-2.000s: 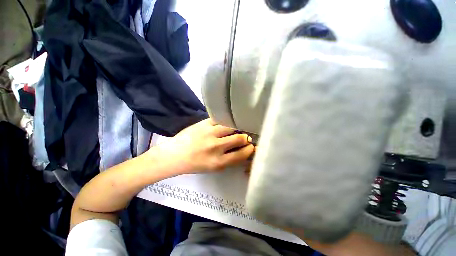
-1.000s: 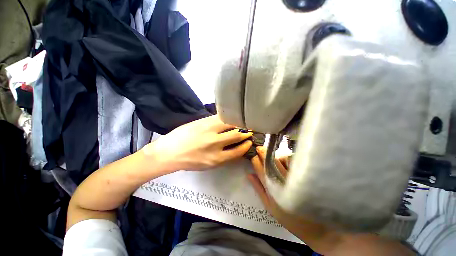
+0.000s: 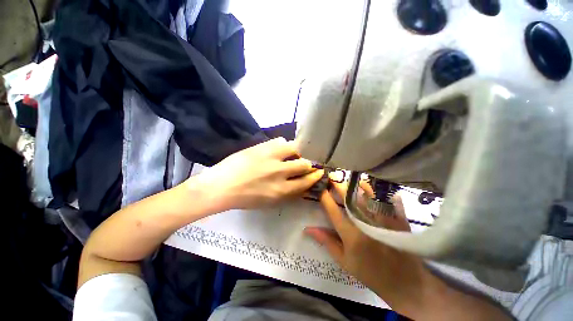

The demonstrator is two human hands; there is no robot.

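Note:
A dark garment [image 3: 188, 94] with a paler grey-blue wrong side runs from the upper left to the needle area of the cream-white sewing machine [image 3: 389, 106]. My left hand [image 3: 257, 178] lies on its end, fingers bent, pressing the dark cloth beside the needle area. My right hand [image 3: 371, 244] is at the lower right of the needle, partly behind the machine's guard. Its fingertips touch the small dark cloth edge near my left fingertips. The needle and the exact grip of the right fingers are hidden or too small to tell.
A printed ruler strip [image 3: 264, 254] runs along the white table's front edge. Khaki cloth and a white-and-red item [image 3: 28, 94] lie at the far left. A black heap [image 3: 31, 232] is at the lower left. Striped pale cloth [image 3: 546, 282] shows at the lower right.
The machine has shifted right in view, showing the area under its head. My right hand, mostly hidden before, now shows beside the needle. My left hand has stayed nearly in place.

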